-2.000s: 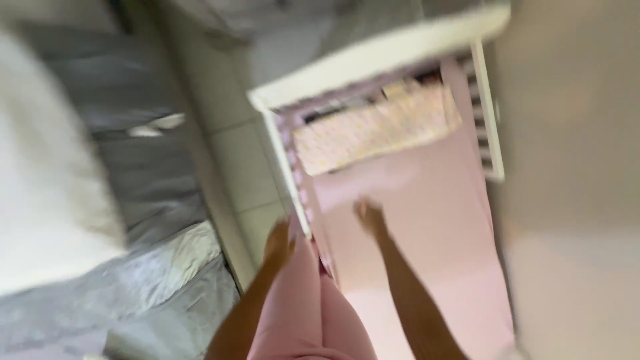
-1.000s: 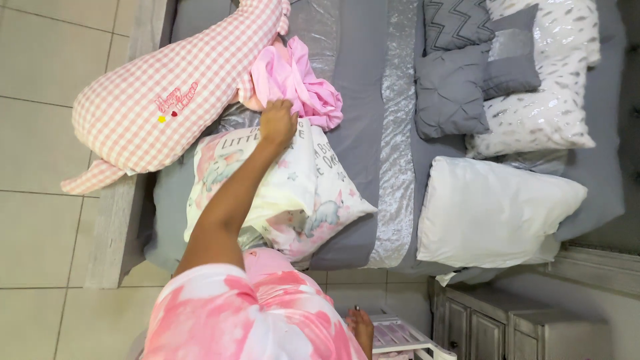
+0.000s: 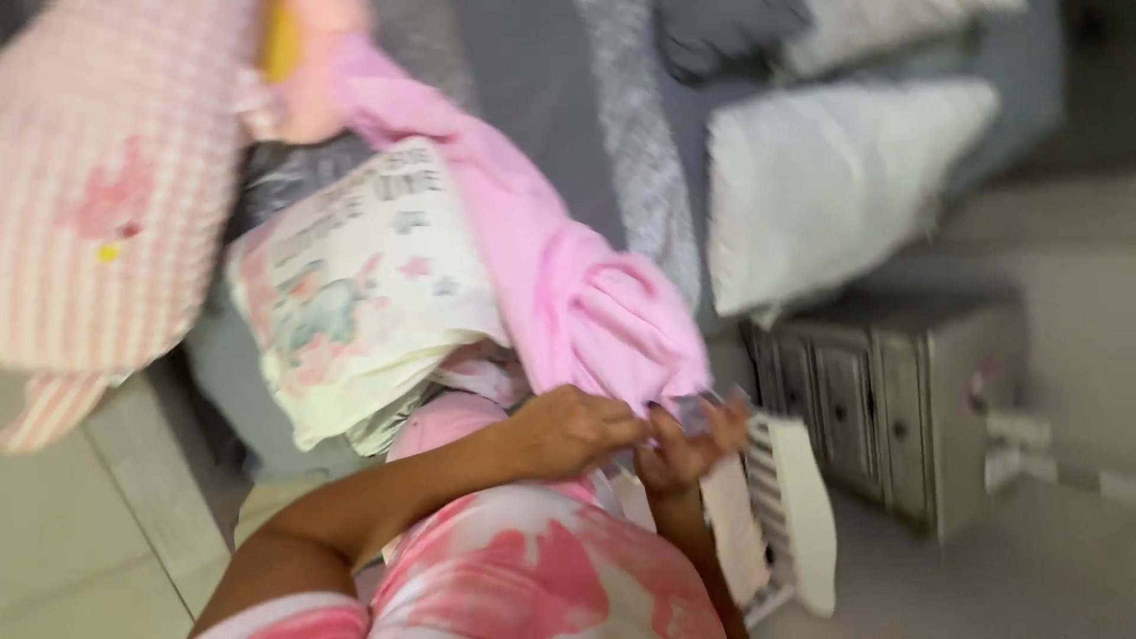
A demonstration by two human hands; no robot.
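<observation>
A long pink cloth (image 3: 532, 248) stretches from the upper left of the bed down to my hands. My left hand (image 3: 577, 435) is closed on its lower edge, knuckles up. My right hand (image 3: 697, 444) is beside it at the same edge, fingers partly spread and blurred; whether it grips the cloth I cannot tell. A white printed pillow (image 3: 364, 284) with pink and grey figures lies left of the cloth, above my left forearm. A pink gingham stuffed cushion (image 3: 106, 195) takes up the upper left.
A grey bed (image 3: 532, 80) with a silvery band bears a white pillow (image 3: 834, 186) and a dark grey cushion (image 3: 728, 35). At the right stand a grey wooden cabinet (image 3: 887, 417) and a white slatted crib end (image 3: 808, 515). A bed frame post (image 3: 164, 479) is at lower left.
The pink cloth lay bunched near the gingham cushion a second ago and is now drawn out toward my body. My right hand has come up to its edge beside my left hand.
</observation>
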